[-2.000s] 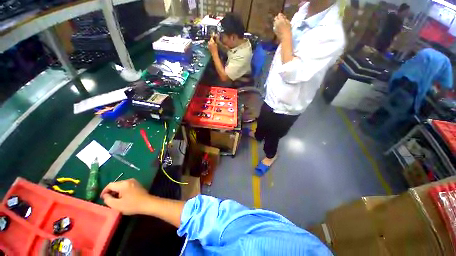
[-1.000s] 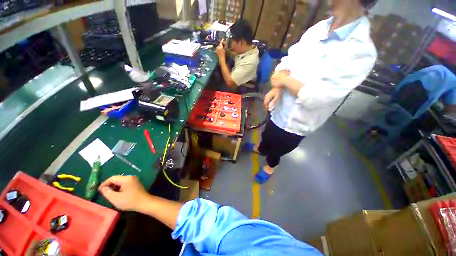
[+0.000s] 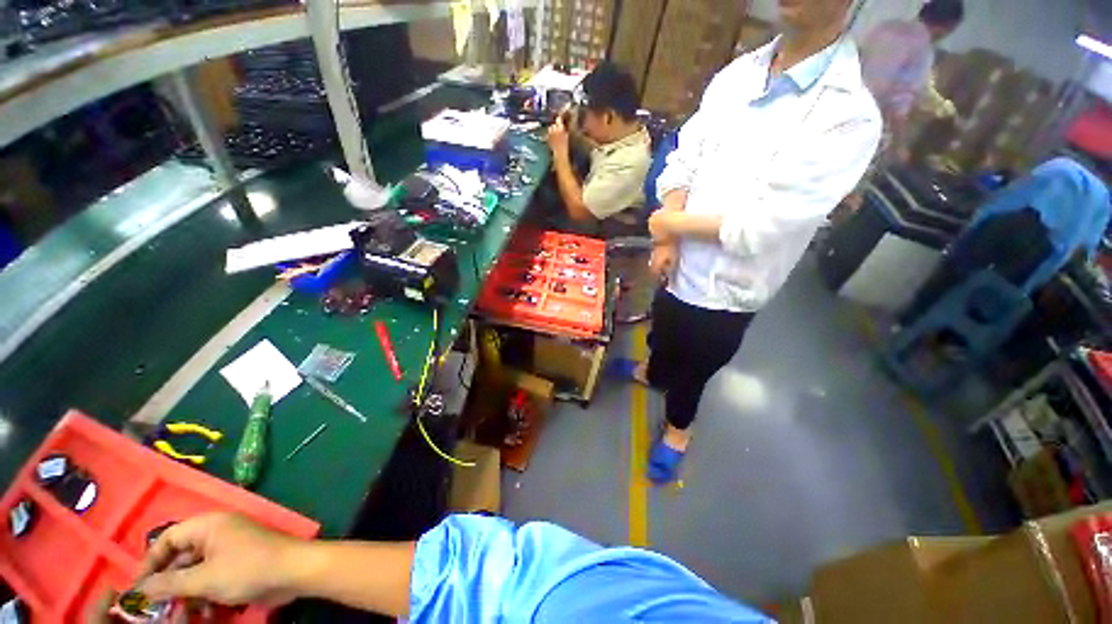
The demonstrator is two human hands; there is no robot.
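A red compartment tray (image 3: pixel 201 494) lies at the lower left with small black units, some with pale faces, in its pockets. My right hand (image 3: pixel 226 561) reaches over the tray with its fingers bent together, close to a small round unit with a gold face (image 3: pixel 140 603). Whether the fingers grip anything is hidden. My left hand (image 3: pixel 103 607) shows only as a blurred bit of fingers at the bottom edge, at that round unit, and seems to hold it. Part of a black unit shows beside my right fingers.
Green-handled screwdriver (image 3: pixel 253 441), yellow-handled pliers (image 3: pixel 189 441), white paper (image 3: pixel 261 372), a clear bag (image 3: pixel 327 362), a thin probe and a red stick (image 3: pixel 388 351) lie on the green bench. A yellow cable (image 3: pixel 427 414) hangs at its edge. A standing person (image 3: pixel 768 183) and a seated person are beyond.
My right hand has moved left and down from beside the green screwdriver to over the red tray. A thin metal stick is now uncovered. The view has shifted; the standing person's hands are lower.
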